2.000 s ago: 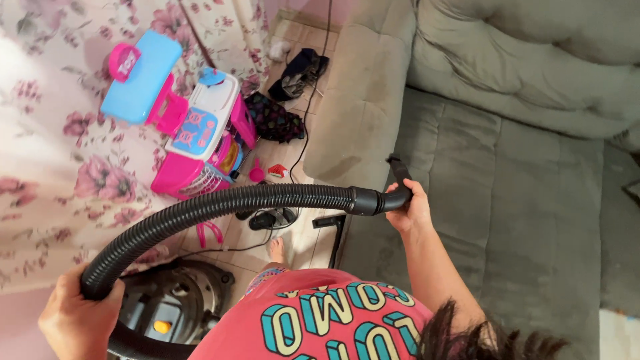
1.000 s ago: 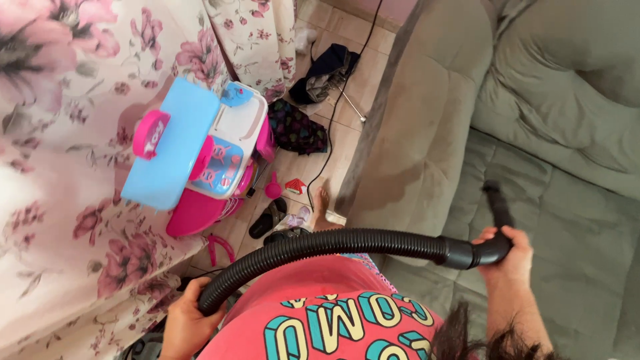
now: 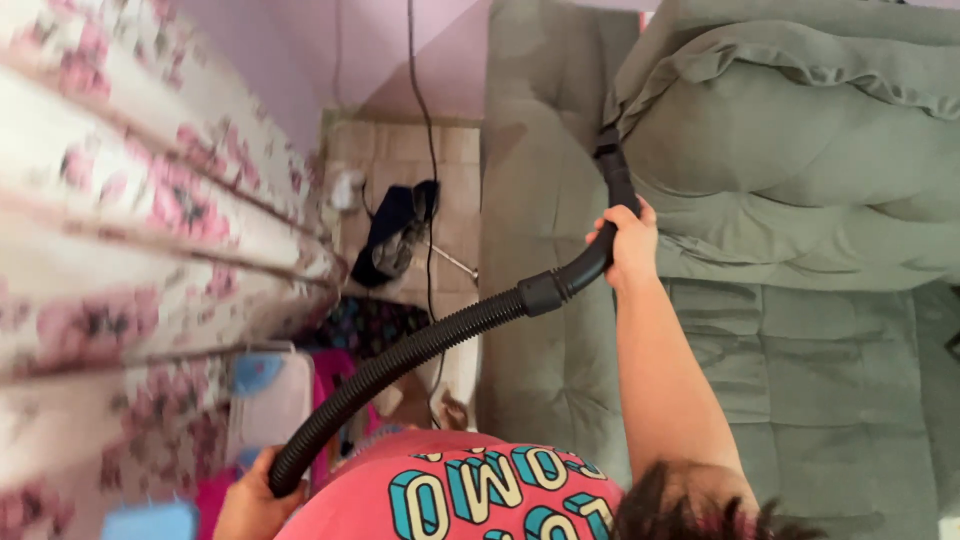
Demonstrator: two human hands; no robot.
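My right hand (image 3: 631,244) grips the curved black plastic wand of a vacuum cleaner (image 3: 589,264). The narrow nozzle (image 3: 609,141) at its far end sits in the gap between the armrest and the back cushion of a grey-green tufted sofa (image 3: 825,345). From the wand a ribbed black vacuum hose (image 3: 405,358) arcs down to the lower left, where my left hand (image 3: 262,499) is closed around it. The hose passes in front of my pink shirt. The nozzle's very tip is partly hidden in the crease.
A floral curtain (image 3: 172,195) hangs at the left. Below it stand a pink, white and blue toy (image 3: 274,397) and a dark patterned cloth (image 3: 367,326). Dark clothing (image 3: 394,236) and a thin metal rod (image 3: 454,262) lie on the tiled floor, crossed by a black cable (image 3: 430,150).
My right hand has moved the nozzle from the seat up to the crease beside the armrest. Both hands still hold the hose and wand. The view has shifted toward the far wall.
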